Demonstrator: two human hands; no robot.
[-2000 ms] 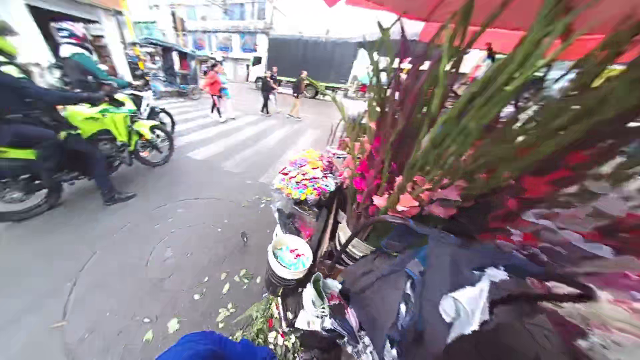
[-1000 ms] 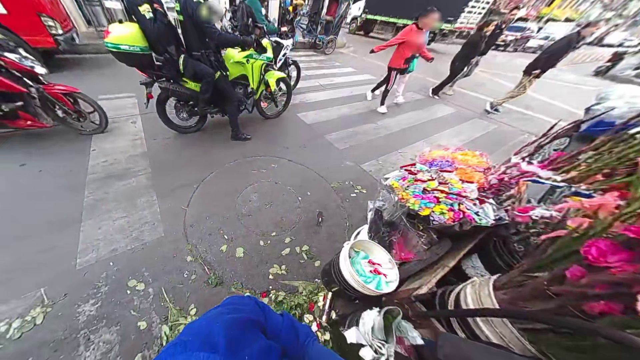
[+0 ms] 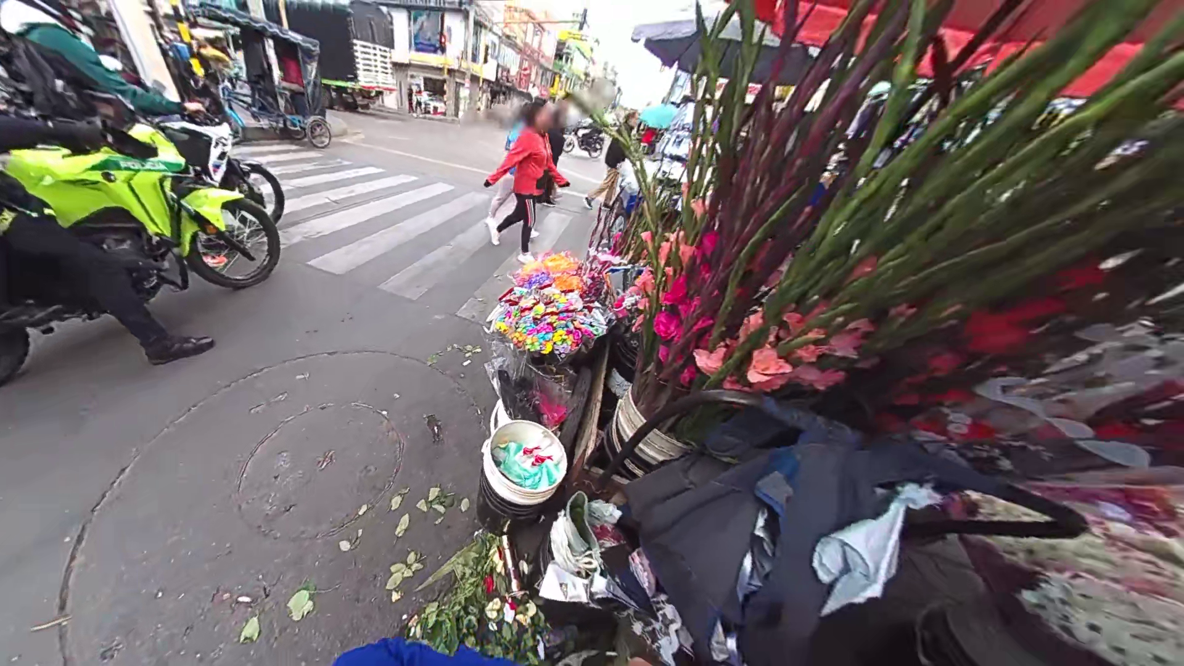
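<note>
Neither of my hands can be made out; only a blue sleeve or garment shows at the bottom edge. Just above it lies a heap of cut green stems and leaves with a few red buds. A white-rimmed bucket holds turquoise and red scraps. Behind the bucket stands a bunch of small multicoloured flowers. Tall gladiolus stems with pink and salmon blooms rise on the right from a ribbed bucket. Dark cloth or a bag with a pale rag lies in front.
A yellow-green motorcycle with a rider is at the left. A person in a red jacket walks near the crosswalk. Loose leaves lie on the asphalt. A red canopy hangs at upper right, and a pedicab stands farther back.
The view has swung up and right since one second ago. The person in red faces left in both that frame and now, and the blue garment shows less.
</note>
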